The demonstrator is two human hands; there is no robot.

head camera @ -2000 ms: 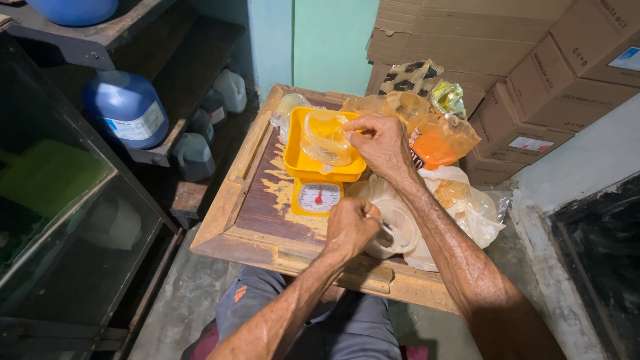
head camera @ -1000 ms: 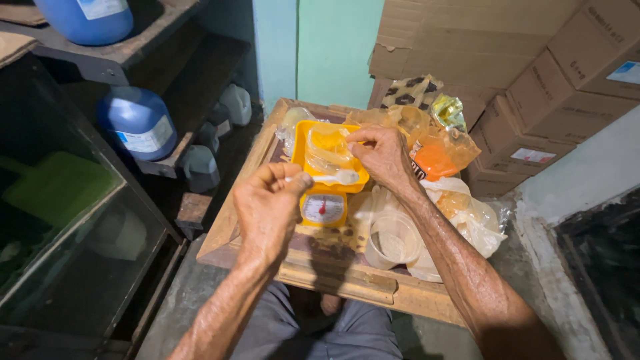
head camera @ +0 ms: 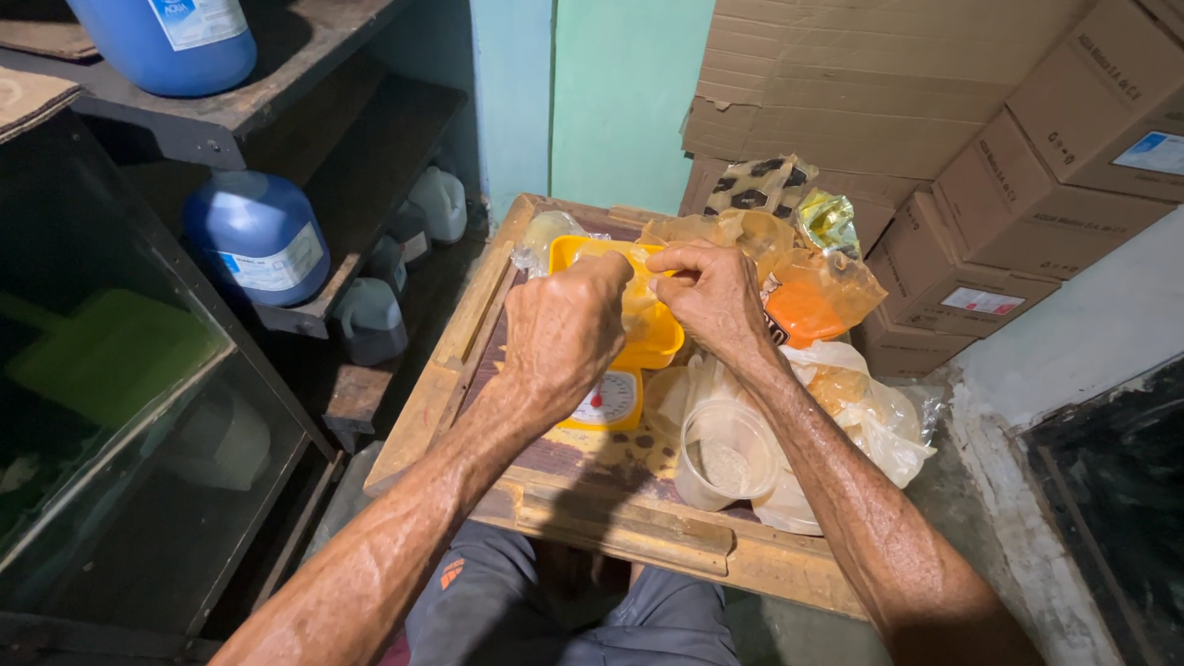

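A yellow plastic tray point(head camera: 659, 344) sits on a yellow dial kitchen scale point(head camera: 603, 400) on the wooden table. Over the tray is my left hand point(head camera: 573, 319), its fingers curled; what they close on is hidden behind the hand. My right hand point(head camera: 708, 291) pinches the edge of a clear plastic bag point(head camera: 638, 301) that lies in the tray. Below my right wrist stands a clear plastic tub point(head camera: 726, 453) with pale powder at its bottom. To the right of that wrist lies a bag of orange powder point(head camera: 805, 301).
A white plastic bag point(head camera: 869, 407) lies at the table's right edge, with a crumpled foil packet point(head camera: 828, 222) behind. Cardboard boxes point(head camera: 1045, 199) are stacked at right. Blue jugs point(head camera: 259, 240) stand on shelves at left, beside a glass-fronted case point(head camera: 120, 370). A raised wooden rim point(head camera: 620, 532) edges the table.
My left hand has moved from beside the tub, up past the scale, to over the tray. One second ago it held a white spoon, now not visible. My right hand remains by the bag.
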